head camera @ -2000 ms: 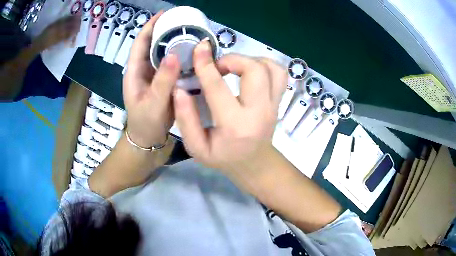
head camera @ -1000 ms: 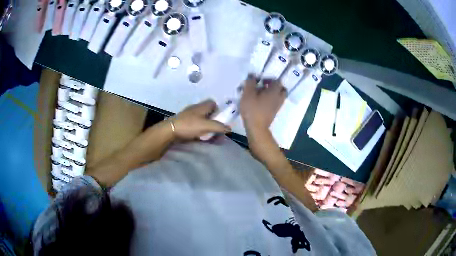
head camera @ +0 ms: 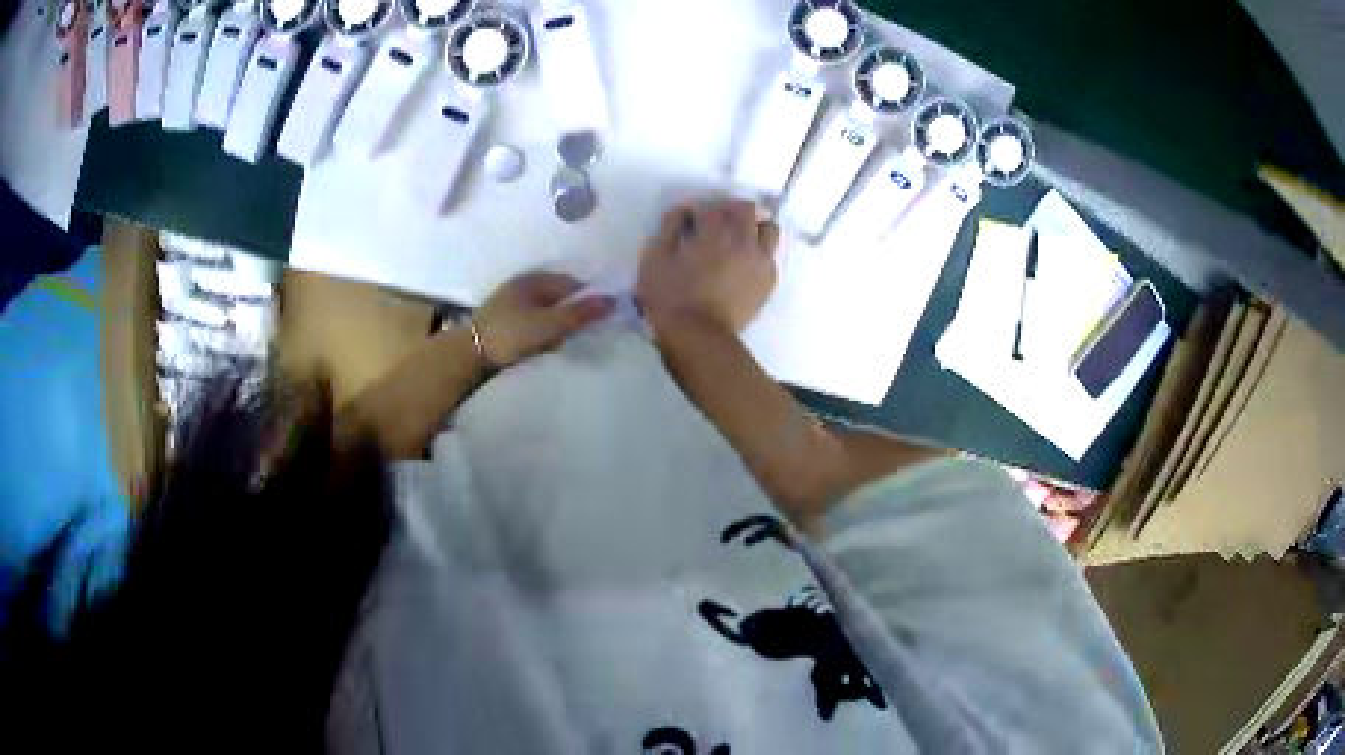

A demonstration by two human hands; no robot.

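Note:
My left hand (head camera: 534,319) is low over the near edge of the white sheet (head camera: 369,221), its fingertips closed on a pale piece that looks like part of a white handheld fan, mostly hidden. My right hand (head camera: 711,269) is curled just right of it; what lies under its fingers is hidden. A whitish centre cap (head camera: 503,162) lies on the sheet ahead of my left hand. Two silvery caps (head camera: 572,193) lie to its right, close together. One white fan (head camera: 487,50) lies beyond the caps.
White fans (head camera: 888,80) stand in a slanted row at right. More white fans and pink fans (head camera: 129,67) lie at upper left. Papers (head camera: 1002,317) with a pen and a smartphone (head camera: 1121,339) are at right, beside cardboard dividers (head camera: 1210,428). A carton of white fans (head camera: 219,317) is at left.
My hands came down from holding a white fan head up close to the sheet's near edge. Since the last earlier frame, my right hand has moved left and closer to my left hand.

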